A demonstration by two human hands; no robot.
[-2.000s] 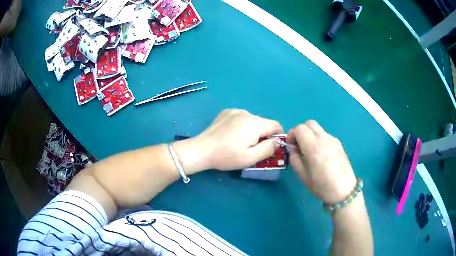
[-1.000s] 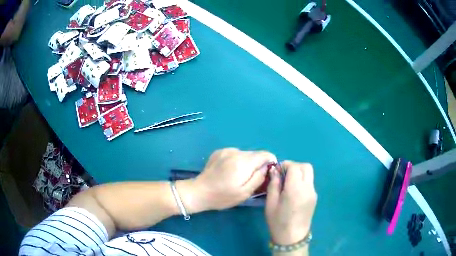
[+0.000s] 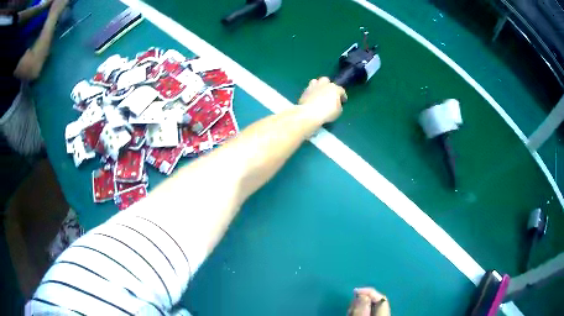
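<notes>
My left hand (image 3: 323,100) reaches out over the green conveyor belt and is closed around the black stick handle of a handheld unit (image 3: 360,62). The unit's wider black head with grey sides points away from the hand, and thin red wires stand up from it. My right hand (image 3: 369,302) is at the bottom edge, cut off by the frame, its fingers curled together. Whether it holds something small cannot be told.
A pile of red and white circuit boards (image 3: 162,133) lies on the green tabletop at left. More handheld units (image 3: 446,139) lie on the belt. A black-and-pink item (image 3: 493,295) is at lower right. Another person's arm (image 3: 38,52) shows at upper left.
My left hand has left the red board and reached forward to the belt, now gripping a unit there. My right hand has moved down to the bottom edge. The view has shifted towards the belt.
</notes>
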